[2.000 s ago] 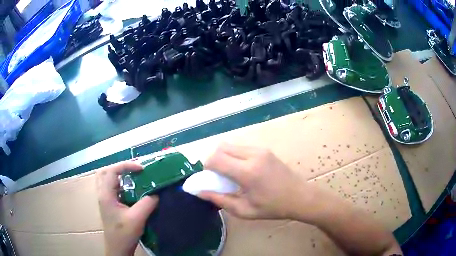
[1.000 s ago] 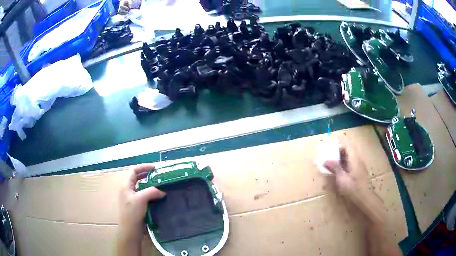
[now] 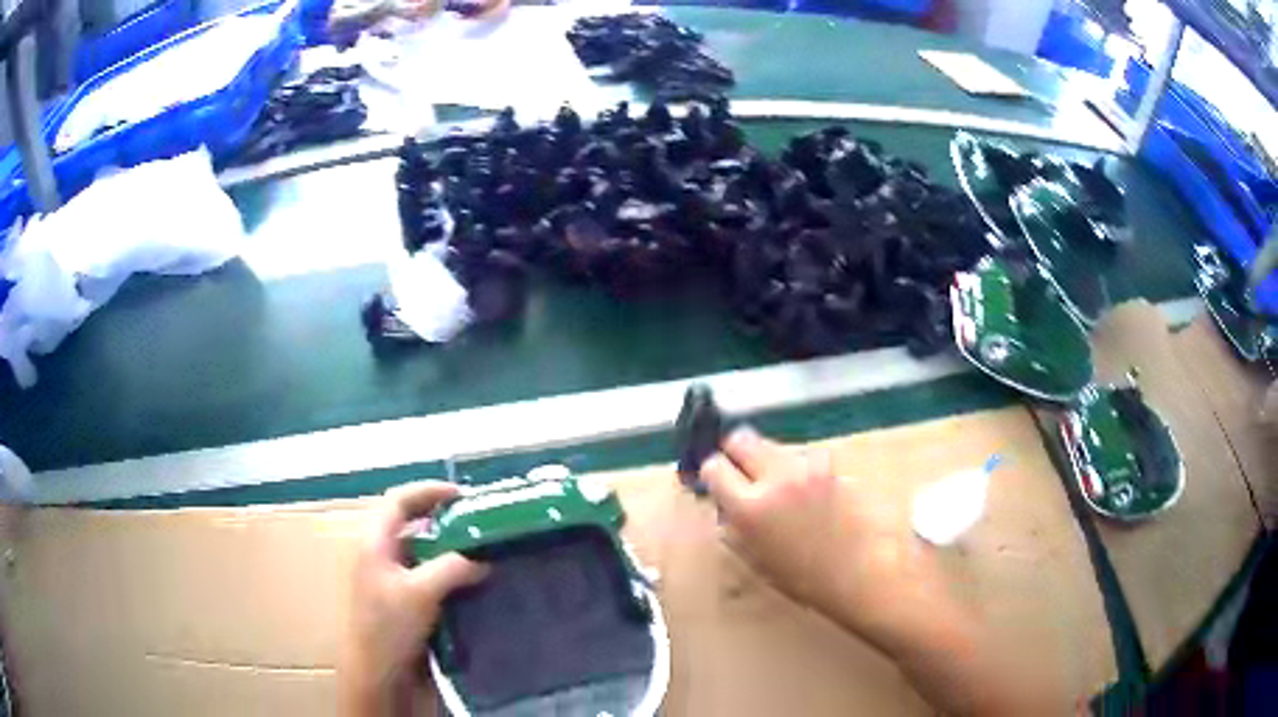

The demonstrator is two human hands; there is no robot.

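A green car body (image 3: 526, 507) with a pale rim and a dark hollow middle is at the lower centre, its near end cut off by the frame edge. My left hand (image 3: 400, 588) holds its left side, thumb over the inner edge. My right hand (image 3: 785, 518) holds a small black part (image 3: 697, 434) upright between its fingers, to the right of the body and near the metal rail. The white glue bottle (image 3: 953, 506) with a blue tip lies on the cardboard to the right of my right hand.
A heap of black parts (image 3: 631, 210) lies beyond the pale metal rail (image 3: 323, 441). Green car bodies (image 3: 1121, 451) stand at the right. A white plastic bag (image 3: 140, 224) and a blue crate (image 3: 182, 105) are at the left. A white scrap (image 3: 429, 296) lies beside the heap.
My right hand has let go of the glue bottle, moved left and taken hold of a black part. The bottle now lies on the cardboard. My left hand still holds the car body.
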